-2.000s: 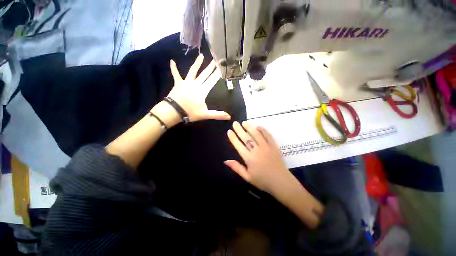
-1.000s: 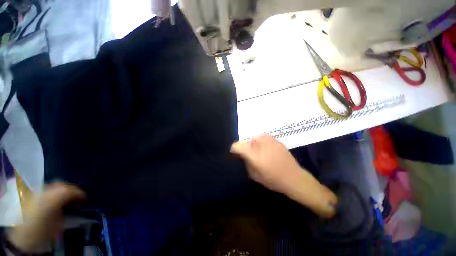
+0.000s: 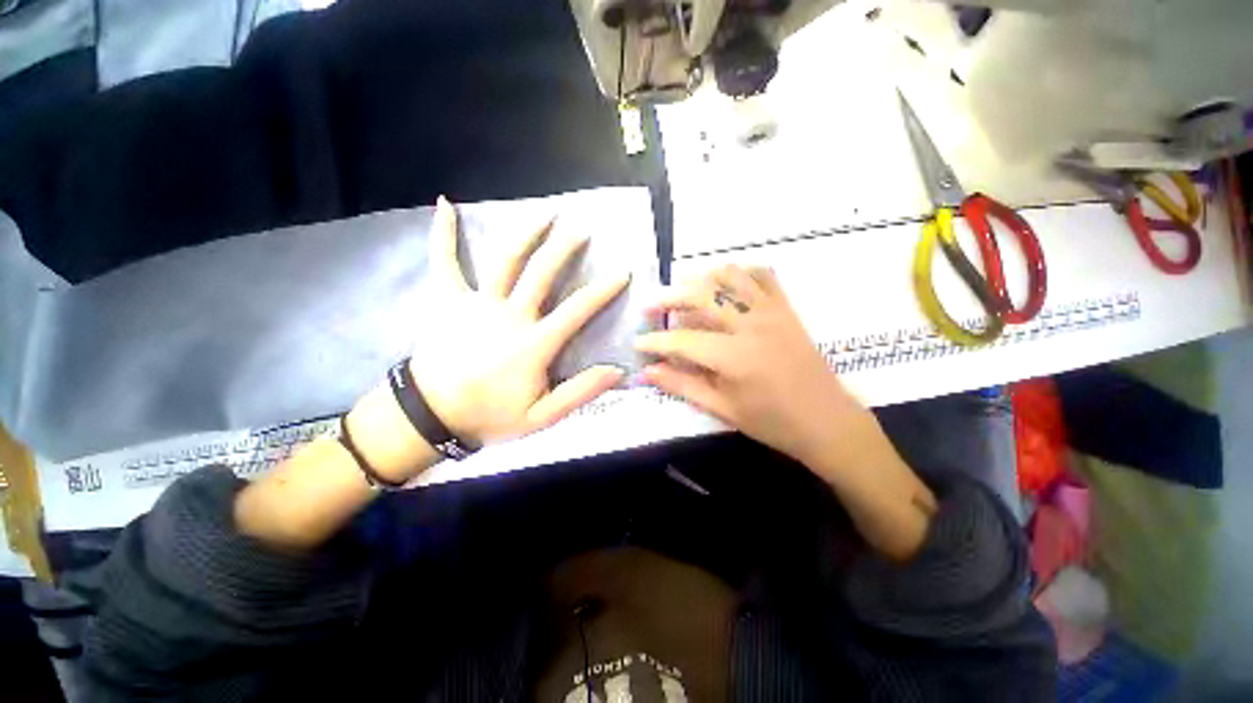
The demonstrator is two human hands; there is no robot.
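A black fabric panel (image 3: 399, 117) lies on the table and runs to the presser foot (image 3: 632, 127). Its near part shows a grey-blue face (image 3: 234, 316), which lies over the black towards me. My left hand (image 3: 515, 323) lies flat on the grey-blue fabric with fingers spread. My right hand (image 3: 749, 350) is at the right edge of the fabric, fingers bent and fingertips at the edge. Whether it pinches the cloth cannot be told.
Scissors with red and yellow handles (image 3: 969, 261) lie right of the needle. Second scissors (image 3: 1154, 213) lie farther right beside the machine head (image 3: 1072, 69). A printed ruler scale (image 3: 989, 330) runs along the front edge. Red and pink scraps (image 3: 1058, 508) hang below right.
The near part of the black panel has been turned up, showing grey-blue. My left hand has come from the lower left onto it. My right hand is at the fabric's edge. The view has shifted.
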